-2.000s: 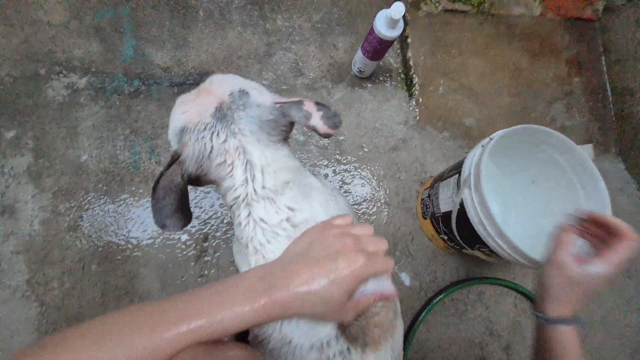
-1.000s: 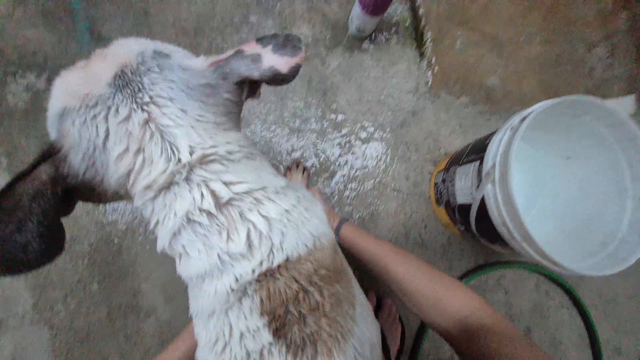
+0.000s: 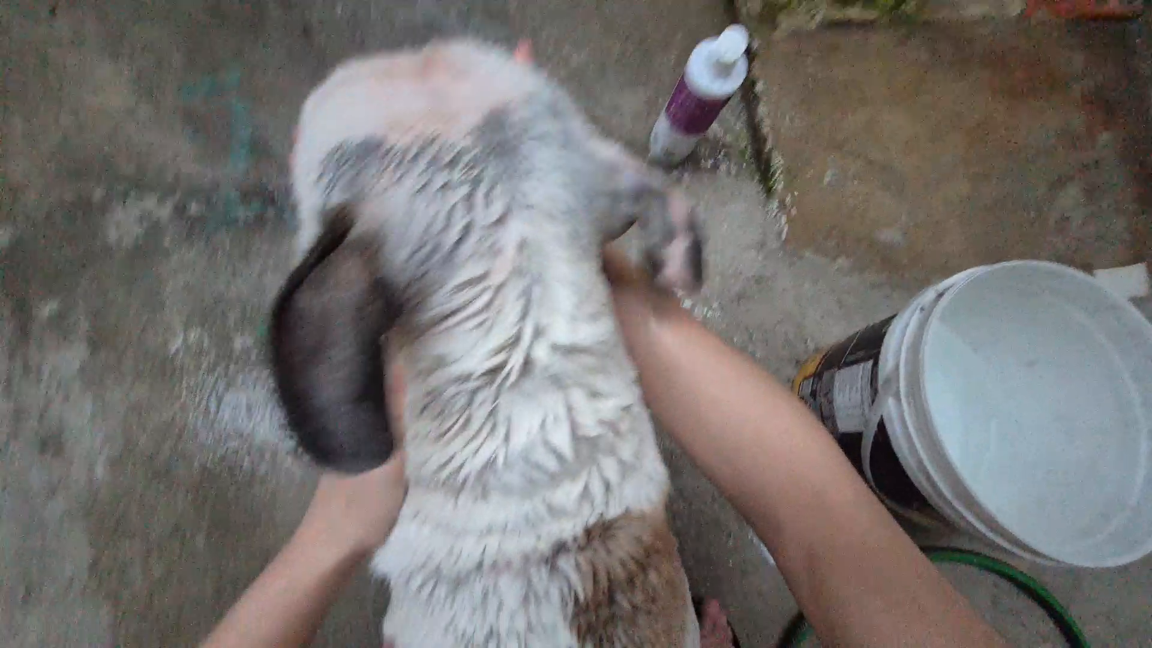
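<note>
A wet dog (image 3: pixel 522 387) with white, grey and brown fur fills the middle of the head view, seen from above with its head toward the top. My left hand (image 3: pixel 373 481) is at the left side of its neck, partly visible below the dark ear; the fingers are hidden by the dog. My right forearm reaches up along the dog's other side, and the right hand is hidden beneath the head and the pink-and-grey ear. Whether either hand grips the dog cannot be seen.
A white pump-less plastic bottle (image 3: pixel 697 99) with a purple label stands beyond the dog, at right. A white plastic bucket (image 3: pixel 940 414) with water stands at the right, beside a green hose (image 3: pixel 1017 580). The concrete floor (image 3: pixel 117 360) is wet in places.
Two seconds ago my left hand lay on the dog's back and my right hand was near the bucket. Now both arms reach along the sides of its neck.
</note>
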